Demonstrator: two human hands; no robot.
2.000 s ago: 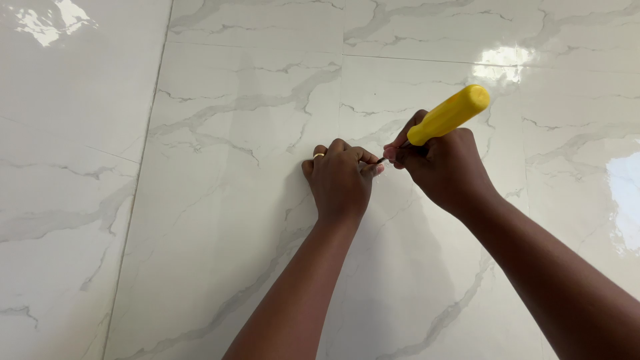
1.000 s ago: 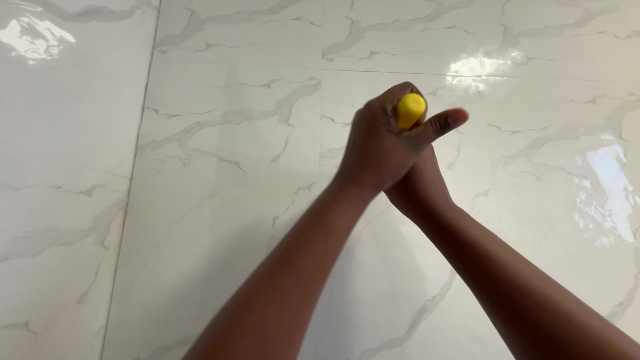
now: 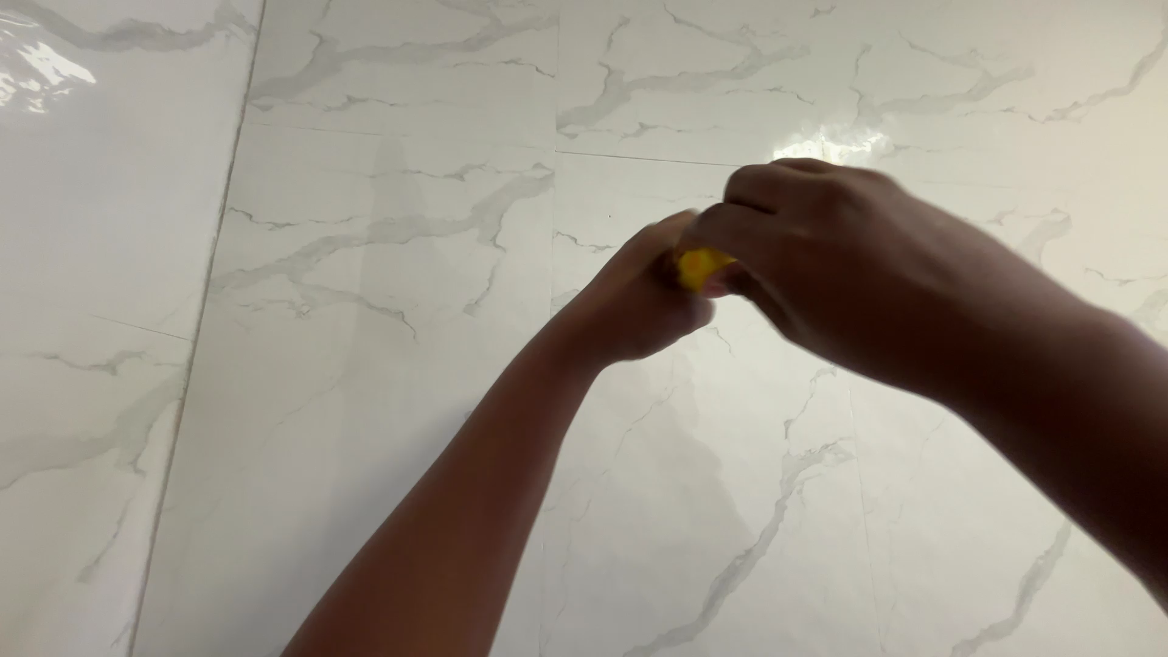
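Note:
A yellow tool handle [image 3: 701,267], probably a screwdriver's, shows between my two hands near the middle of the head view, in front of marble-patterned tiles [image 3: 438,438]. My left hand [image 3: 648,292] is wrapped around it from the left. From the right, my right hand [image 3: 812,246] is curled over its near end, with the fingertips at the handle. The tool's shaft and tip are hidden behind the hands, and so is whatever they touch. The hands are slightly blurred.
Glossy white tiles with grey veins fill the view. A long joint line [image 3: 208,265] runs down the left side, and a bright reflection [image 3: 830,144] lies just above my right hand. Another reflection [image 3: 41,68] is at the upper left.
Two seconds ago my right hand alone held the yellow handle, with my left fingers by its shaft. A second ago my left hand was around the handle; now my right hand has come up over its end.

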